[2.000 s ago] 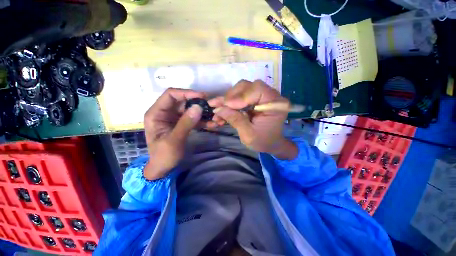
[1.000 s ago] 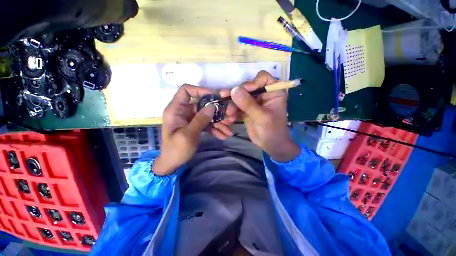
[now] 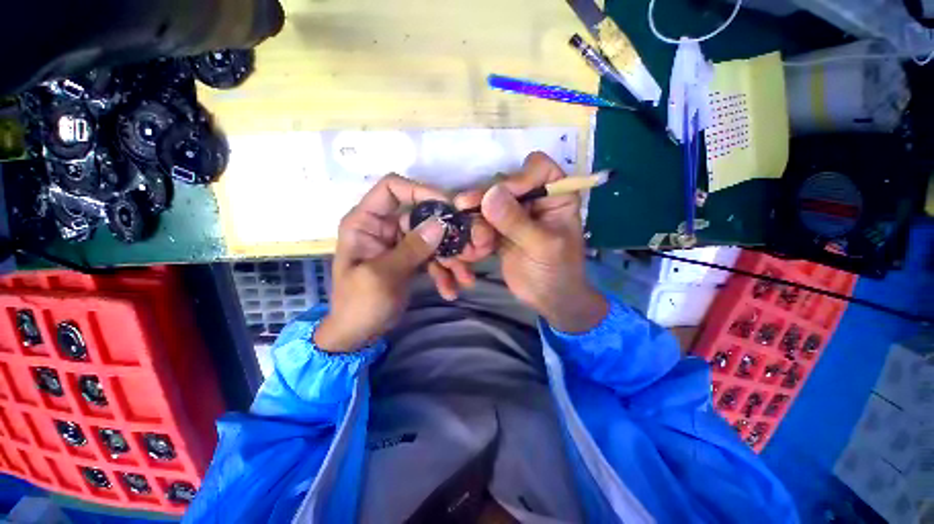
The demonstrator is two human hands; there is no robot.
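Observation:
A small round black unit (image 3: 452, 234) is held over the front edge of the bench. My left hand (image 3: 384, 256) grips it from the left, with the thumb on its face. My right hand (image 3: 535, 241) holds a thin tool (image 3: 569, 186) with a pale handle and a dark part between the fingers. The tool's dark part points left toward the unit; its tip is too small to tell. The right fingers are close beside the unit's right side; whether they touch it is unclear.
A heap of black units (image 3: 143, 138) lies at left. Red compartment trays stand at lower left (image 3: 118, 358) and right (image 3: 809, 292). Iridescent tweezers (image 3: 548, 91), a blade tool (image 3: 627, 59), white tissue (image 3: 688, 87) and a yellow dotted sheet (image 3: 763, 123) lie behind.
The view has shifted since the earliest frame. The unit's face has turned more toward the camera, and the pale handle has swung and now slants up to the right.

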